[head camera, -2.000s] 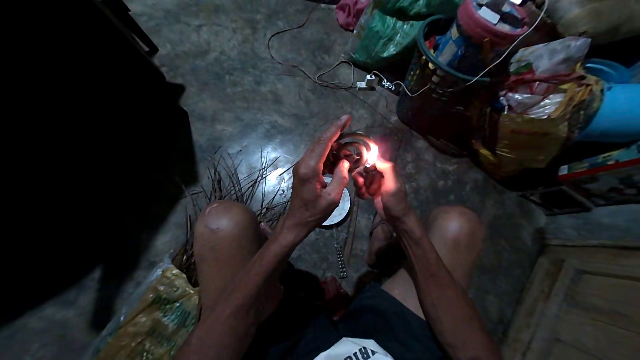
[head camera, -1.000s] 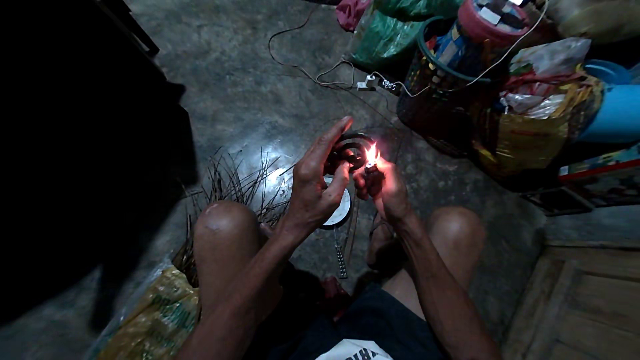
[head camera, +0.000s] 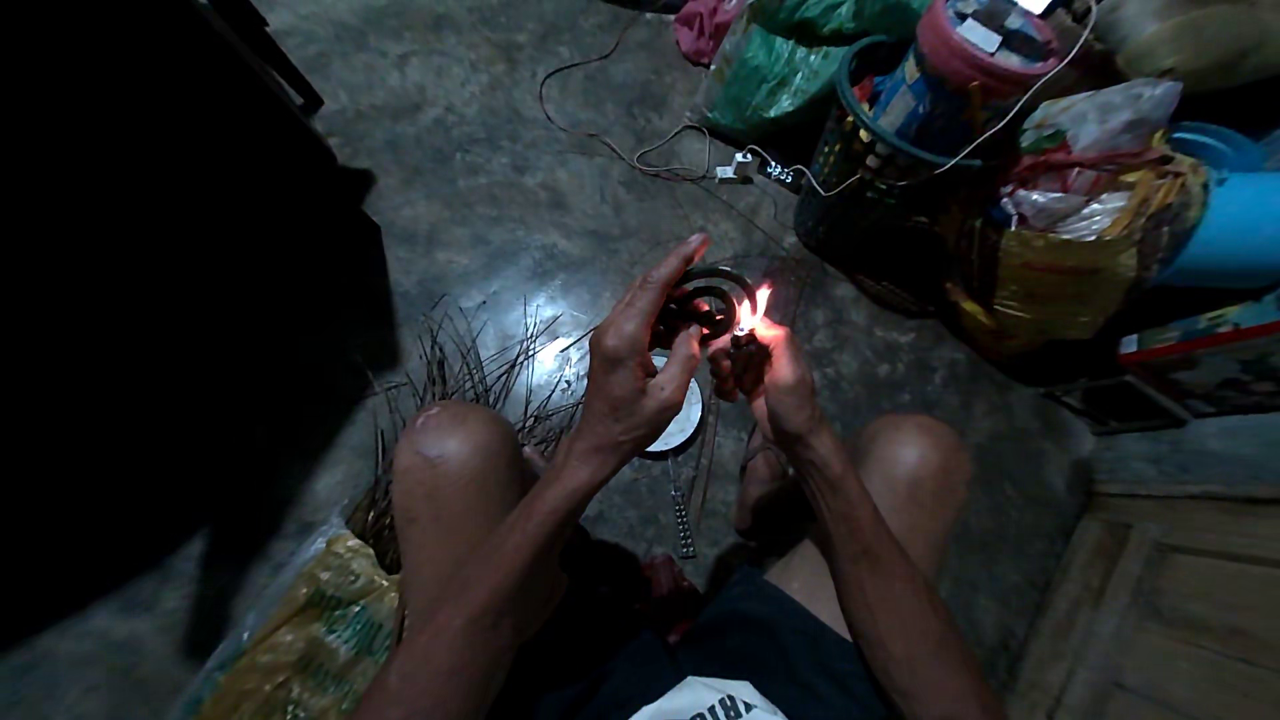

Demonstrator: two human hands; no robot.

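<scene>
My left hand (head camera: 640, 350) holds a dark mosquito coil (head camera: 715, 275) by its left side, the thumb and fingers around it. Close at its right, my right hand (head camera: 770, 375) grips a lighter (head camera: 745, 345), mostly hidden by the fingers, and a flame (head camera: 752, 308) burns from its top against the coil's right edge. The flame lights my fingertips red. Below my left hand, a round white dish (head camera: 680, 420) lies on the floor, partly covered by the hand. A patterned strip or handle (head camera: 683, 515) extends from it towards me.
Thin dark sticks (head camera: 470, 360) lie beside my left knee, near a yellow plastic bag (head camera: 310, 640). A white cable runs past a plug (head camera: 738, 167) to a bin (head camera: 860, 120) and filled bags (head camera: 1070, 260). A wooden panel (head camera: 1190, 600) is at lower right.
The flame has changed shape and now leans up to the right. Both hands stay nearly in place, with the coil and lighter still held.
</scene>
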